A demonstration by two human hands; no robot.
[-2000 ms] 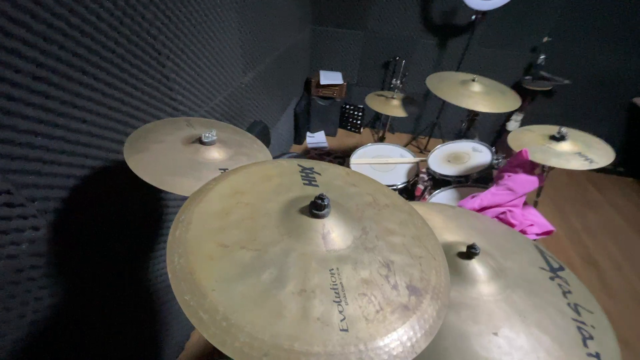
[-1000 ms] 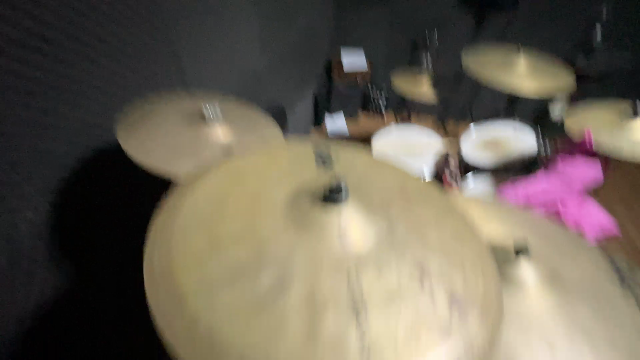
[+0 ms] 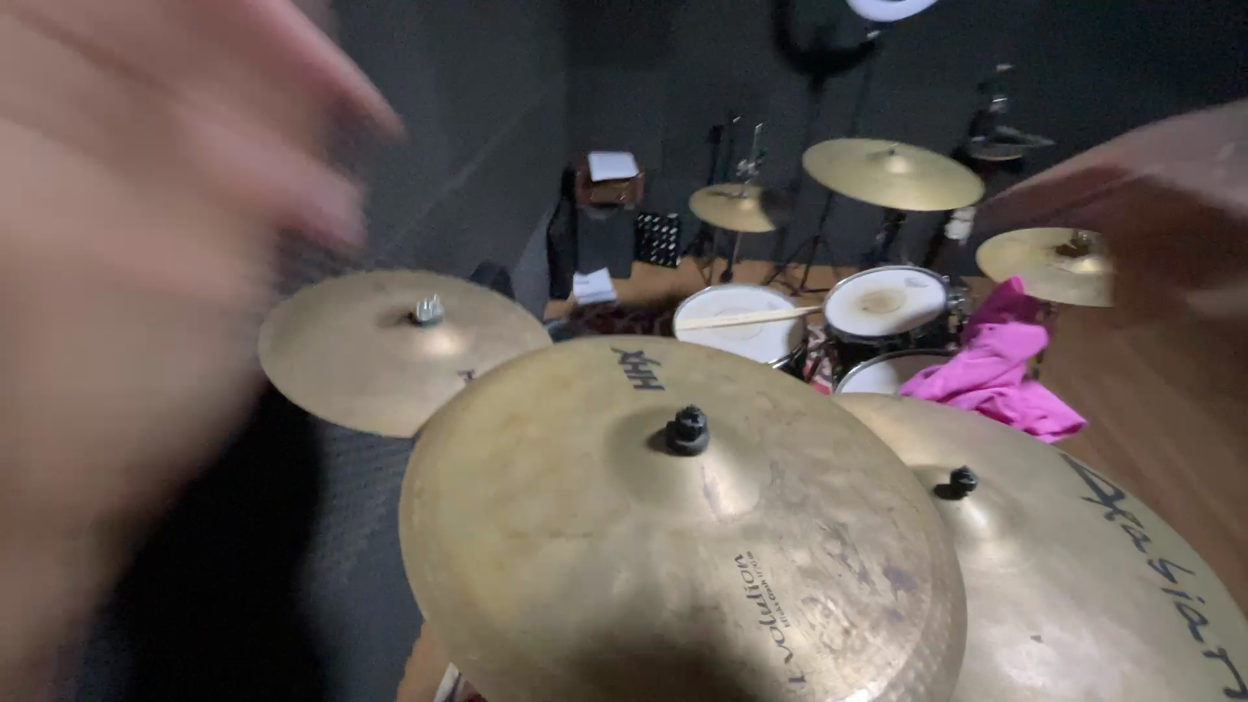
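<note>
My left hand (image 3: 166,214), large and blurred, is raised close to the camera at the left, its fingers apart and nothing seen in it. At the right edge my right hand (image 3: 1160,205) is also blurred and raised, partly cut off; its fingers cannot be made out well. Between and below them lies a big bronze cymbal (image 3: 585,507) with a black wing nut (image 3: 689,429). A second large cymbal (image 3: 1053,585) is partly under it at the right, and a smaller cymbal (image 3: 370,351) stands behind at the left. Neither hand visibly touches a cymbal.
Farther back are a snare drum (image 3: 721,343) with drumsticks (image 3: 746,319) on it, a tom (image 3: 885,302), a pink cloth (image 3: 1004,366), hi-hat cymbals (image 3: 733,208), a crash cymbal (image 3: 868,180) and another cymbal (image 3: 1024,255). A dark foam-covered wall (image 3: 439,117) runs along the left.
Both hands have come into view, the left at the left side and the right at the right edge; neither shows in the earlier frames. The cymbals and drums appear unmoved.
</note>
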